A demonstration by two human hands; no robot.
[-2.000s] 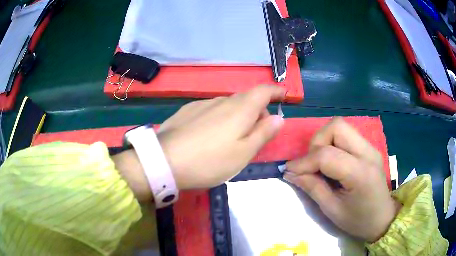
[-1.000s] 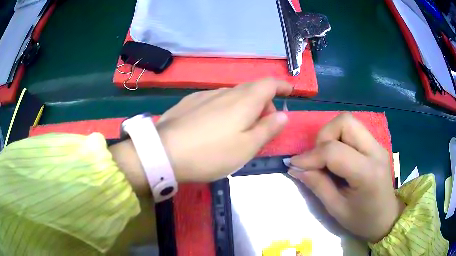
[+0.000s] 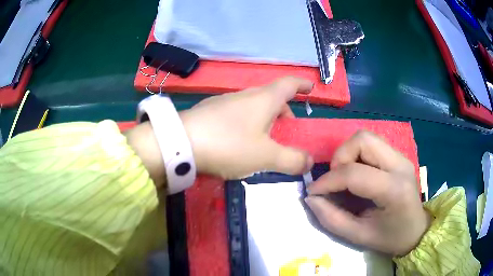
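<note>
A display module (image 3: 273,223) lies on a red foam tray (image 3: 351,126), silver-white back up with a black frame. An orange-yellow flex cable (image 3: 305,266) shows on it at the bottom edge. My right hand (image 3: 373,197) pinches a small whitish tab (image 3: 308,178) at the panel's top edge. My left hand (image 3: 243,135) is spread above the tray's top edge, thumb tip near that tab. Another small whitish tab (image 3: 309,108) hangs by its index fingertip. My hands hide part of the panel's top edge and right side.
Behind is another red tray (image 3: 238,78) with a white cover sheet, a black binder clip (image 3: 172,58) and a larger worn clip (image 3: 340,40). More covered red trays stand far left and right. A black-and-yellow strip (image 3: 30,113) lies left; pale scraps (image 3: 484,197) lie right.
My left thumb has moved down, away from the index finger, to the panel's top edge by the right fingertips. My right hand still pinches at the top edge. The view has shifted slightly.
</note>
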